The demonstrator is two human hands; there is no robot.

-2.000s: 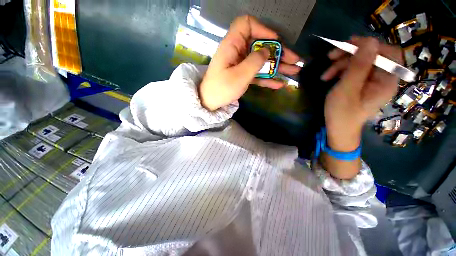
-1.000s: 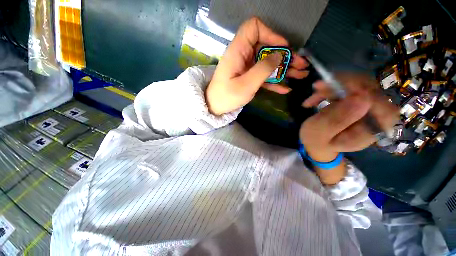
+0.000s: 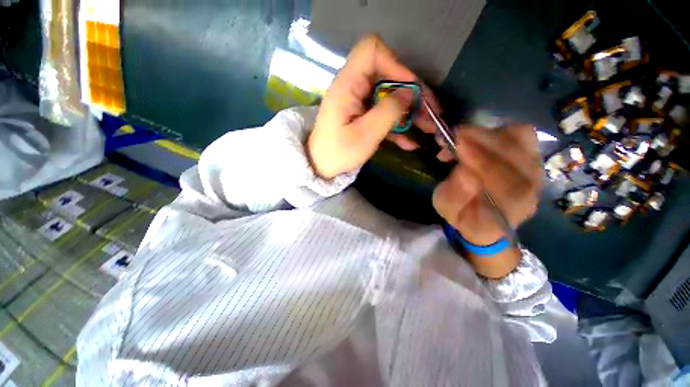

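Observation:
My left hand (image 3: pixel 349 121) holds a small watch-sized display module (image 3: pixel 409 119) with a teal-blue rim and some gold inside. The thumb lies over the module's inside and hides much of it. My right hand (image 3: pixel 492 181) holds slim metal tweezers (image 3: pixel 441 128), which slant up and left. Their tip is at the right edge of the module; whether it touches is too small to tell. A blue wrist strap (image 3: pixel 484 246) is on my right wrist.
Small flex assemblies (image 3: pixel 605 162) lie piled at the right. A grey plate (image 3: pixel 408 26) is beyond my left hand. A whitish and yellow-green film (image 3: pixel 291 79) lies left of that hand. An orange strip (image 3: pixel 104 64) and clear film (image 3: pixel 59 68) are far left. Wrapped boxes (image 3: pixel 83 227) are lower left.
My right hand has moved left and turned, bringing the tweezers from above the pile side to the module. My left hand still holds the module, now slightly tilted.

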